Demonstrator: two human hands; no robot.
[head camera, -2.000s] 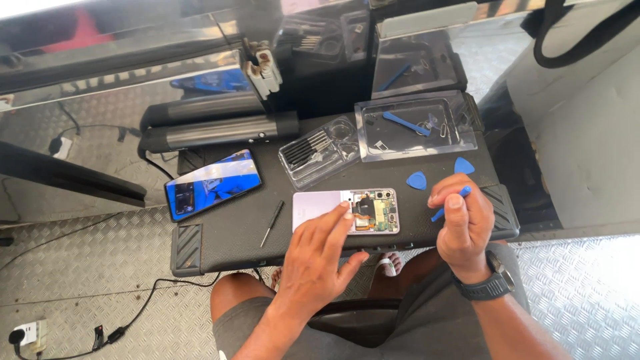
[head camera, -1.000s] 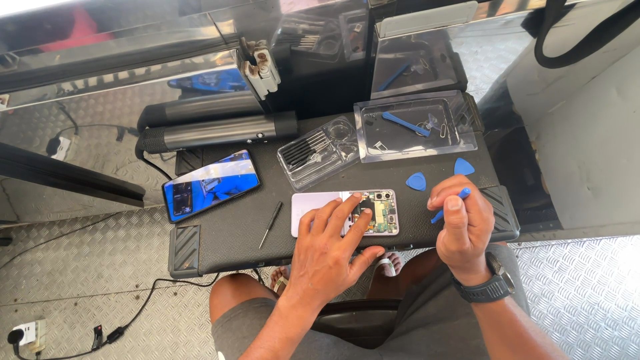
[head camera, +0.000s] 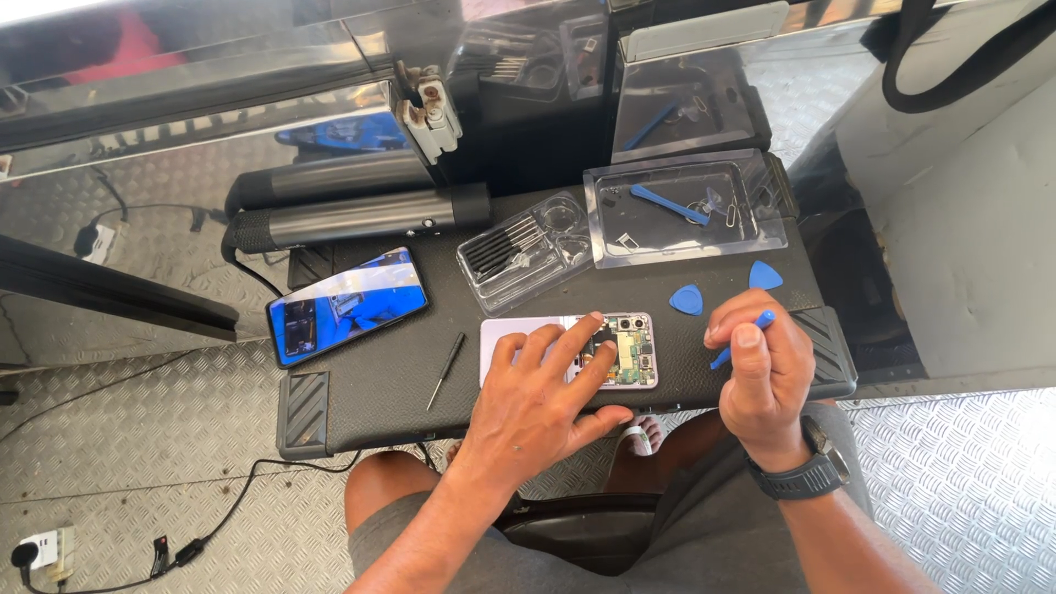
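An opened foldable-type smartphone (head camera: 639, 351) lies on a black textured case, its circuit board and camera lenses bare at the right end, its lilac panel at the left. My left hand (head camera: 540, 388) rests spread over its middle, fingertips on the dark inner parts beside the board; the palm hides part of the phone. Right of the phone, my right hand (head camera: 763, 363) is raised, closed around a blue plastic pry tool (head camera: 720, 358) whose ends stick out. Two blue triangular opening picks (head camera: 685, 299) lie above and between phone and hand. A small black screwdriver (head camera: 446, 371) lies left of the phone.
The black case (head camera: 379, 412) carries a second phone with a lit screen (head camera: 346, 305), a plastic tray of screwdriver bits (head camera: 503, 247), a clear tray (head camera: 606, 239) with a blue spudger and small parts, and a dark cylindrical device (head camera: 355, 219). A cable (head camera: 247, 487) crosses the metal floor.
My left hand has shifted slightly on the phone, its fingers now over the inner parts beside the board. My right hand keeps hold of the blue tool in nearly the same place.
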